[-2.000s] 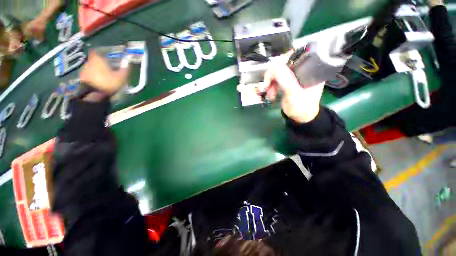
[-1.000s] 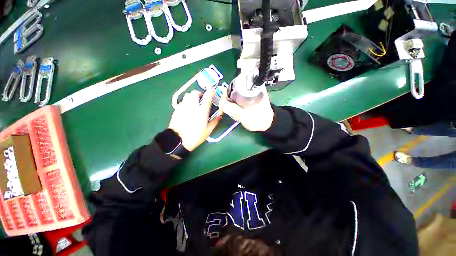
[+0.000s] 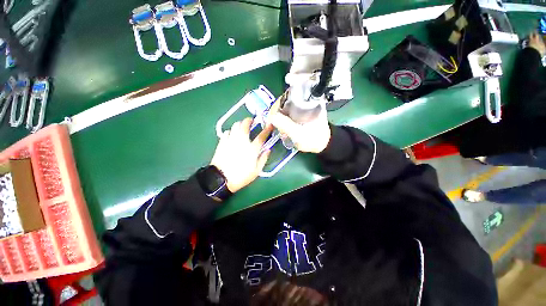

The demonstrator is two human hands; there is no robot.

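Observation:
My right hand (image 3: 306,134) is closed around the electric screwdriver (image 3: 304,109), whose black cord rises from its rear. The driver stands over the loop-shaped units; its tip is hidden. My left hand (image 3: 239,156) holds the units on the green bench. One loop-shaped unit (image 3: 227,121) with a blue and white end shows above my left fingers. Another loop (image 3: 280,168) shows between my hands, its end hidden by my fingers.
A screw feeder (image 3: 347,45) stands behind my right hand. A cooling fan (image 3: 407,75) lies to its right, near a second feeder (image 3: 492,39). Three loop units (image 3: 172,39) lie at the back left. A salmon-red tray (image 3: 76,224) holds a cardboard box (image 3: 27,194). Another worker's sleeve (image 3: 530,83) is far right.
Since two seconds ago, my right hand has left the feeder with the screwdriver and my left hand has come in to the units. Over the last second both hands have shifted only slightly.

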